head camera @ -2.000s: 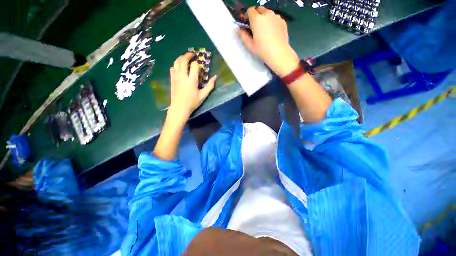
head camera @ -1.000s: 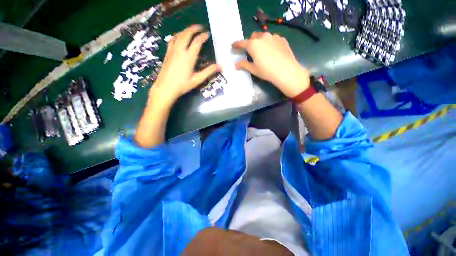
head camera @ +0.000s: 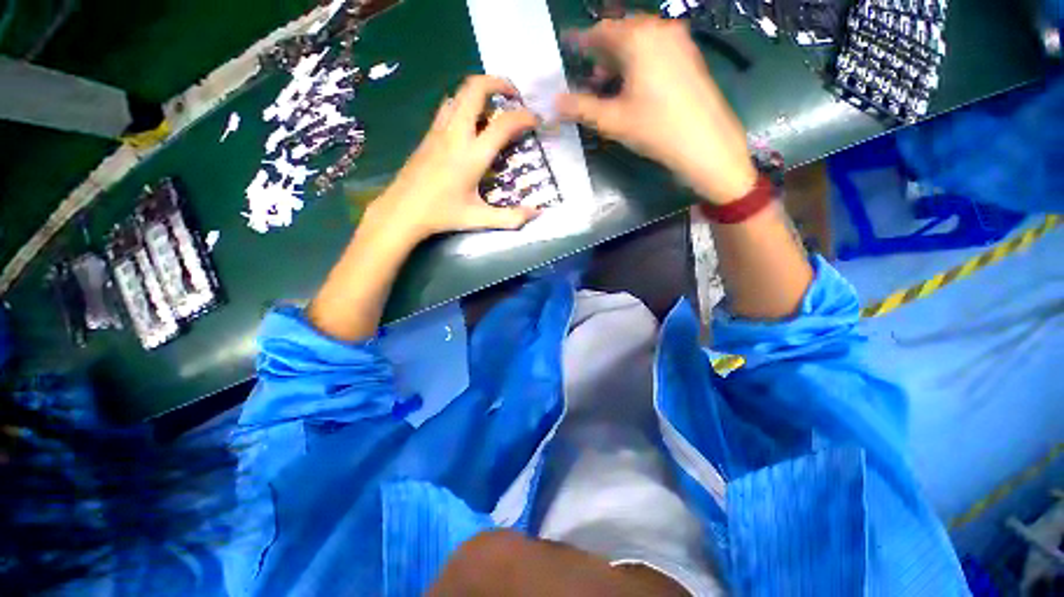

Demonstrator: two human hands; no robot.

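Note:
My left hand (head camera: 449, 163) holds a small black-and-white part panel (head camera: 522, 175) between thumb and fingers, at the left edge of a long white strip (head camera: 522, 53). My right hand (head camera: 665, 99) is just right of the strip, blurred, with its thumb and index finger near the strip. Something dark shows under its fingers, but I cannot tell whether the hand holds it. A dark curved handle (head camera: 730, 49) lies beyond the right hand.
A pile of white slivers (head camera: 301, 128) lies left. Phone bodies (head camera: 163, 274) lie far left. Stacked panels (head camera: 893, 56) lie far right, with loose parts (head camera: 764, 14) beside them. The bench's front edge crosses below my hands. A blue metal frame (head camera: 875, 210) stands right.
The panel now sits in my left hand's grip, which has moved slightly right. My right hand has lifted off the strip and turned, and it covers most of the red-and-black cutters seen before.

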